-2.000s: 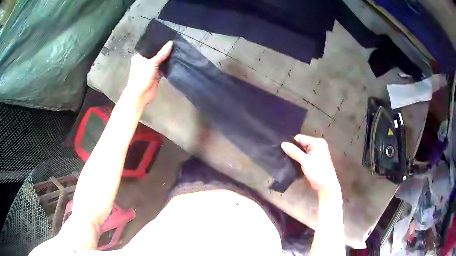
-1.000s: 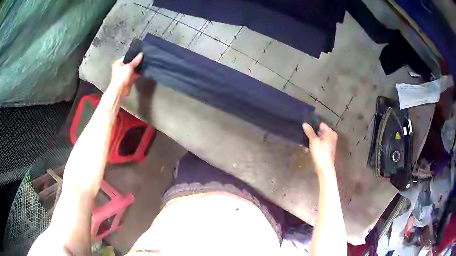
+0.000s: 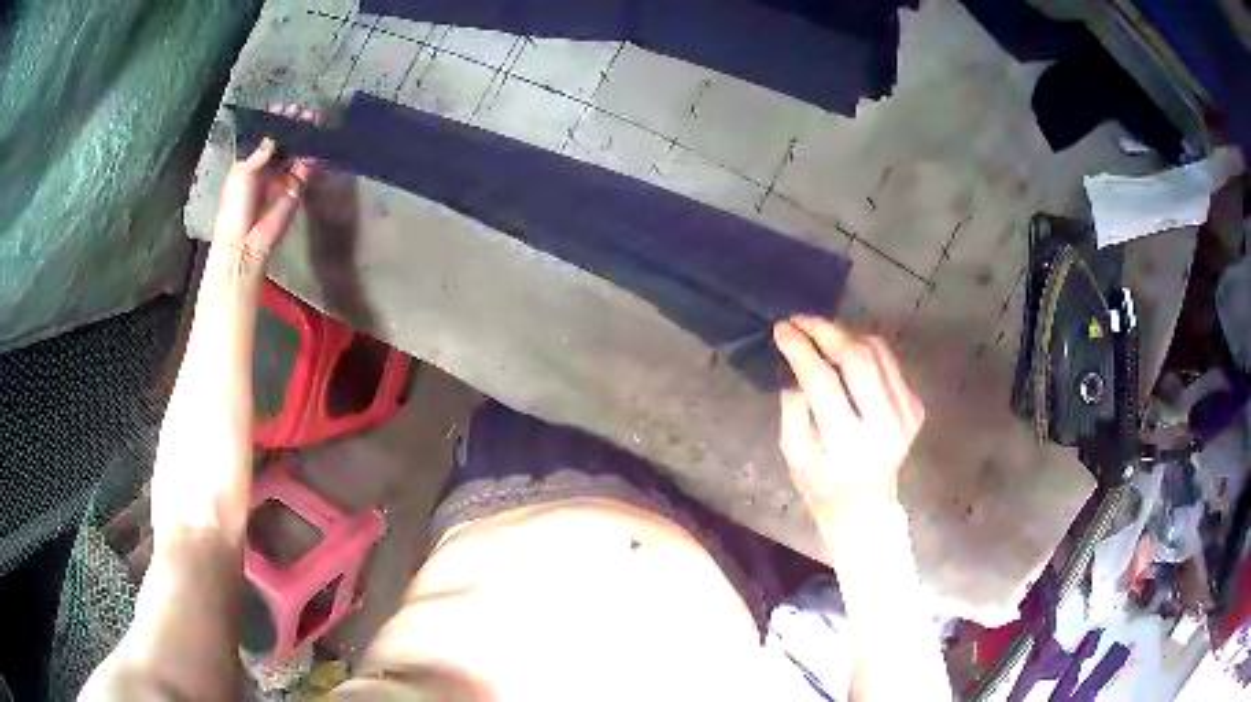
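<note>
A matte navy fabric strip [image 3: 604, 206] lies slantwise on the pale table. A blacker, thinner interfacing strip [image 3: 549, 244] lies along its near side, partly over it, and sticks out past its left end. My left hand [image 3: 275, 178] pinches the dark strip's left end near the table's left edge. My right hand [image 3: 848, 412] pinches its right end with thumb and finger, just beyond the navy strip's near right corner. Where one layer ends and the other begins is hard to tell in the middle.
A dark stack of cut pieces [image 3: 768, 52] lies at the far side. The iron [image 3: 1087, 343] is parked at the right, with a white scrap [image 3: 1150, 203] beyond it. Red [image 3: 318, 377] and pink [image 3: 309, 549] stools stand below the left edge. A green sack [image 3: 117, 151] is far left.
My left hand has moved left and out with the dark strip's end. My right hand has moved slightly left and nearer. The dark strip now shows apart from the navy one at both ends.
</note>
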